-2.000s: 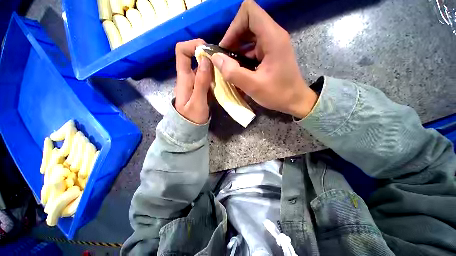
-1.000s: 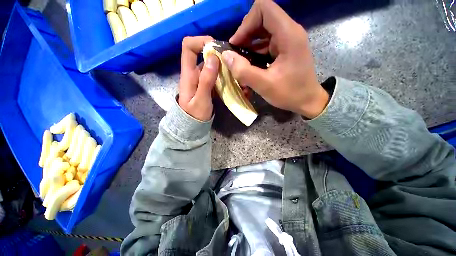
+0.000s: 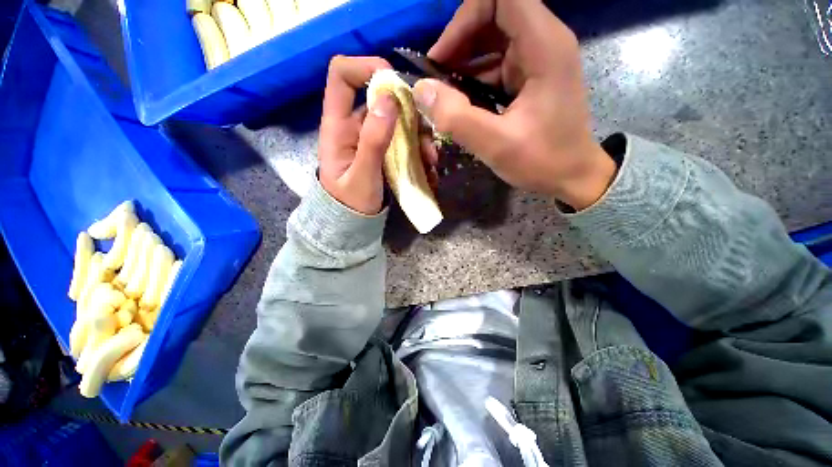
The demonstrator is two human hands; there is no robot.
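A pale cream banana piece [image 3: 408,169] with a blunt lower end is held above the worktop, upper end between my hands. My left hand [image 3: 358,132] grips it near the upper end with thumb and fingers. My right hand [image 3: 525,100] holds a dark-handled small tool [image 3: 470,87], mostly hidden in the fingers, its tip near the piece's upper end. The right thumb is close beside the piece. Small crumbs [image 3: 444,140] show by the right thumb.
A slanted blue crate [image 3: 78,150] at the left holds a loose heap of banana pieces [image 3: 119,301]. Another blue crate [image 3: 283,66] at the far side holds pieces in a row [image 3: 233,29]. The speckled grey worktop [image 3: 675,100] extends right. Shiny clear material [image 3: 823,23] shows top right.
The right hand and tool have moved right, away from the piece, and the tool's tip now shows. The piece hangs more upright, its lower end shifted left. Its upper end is more exposed.
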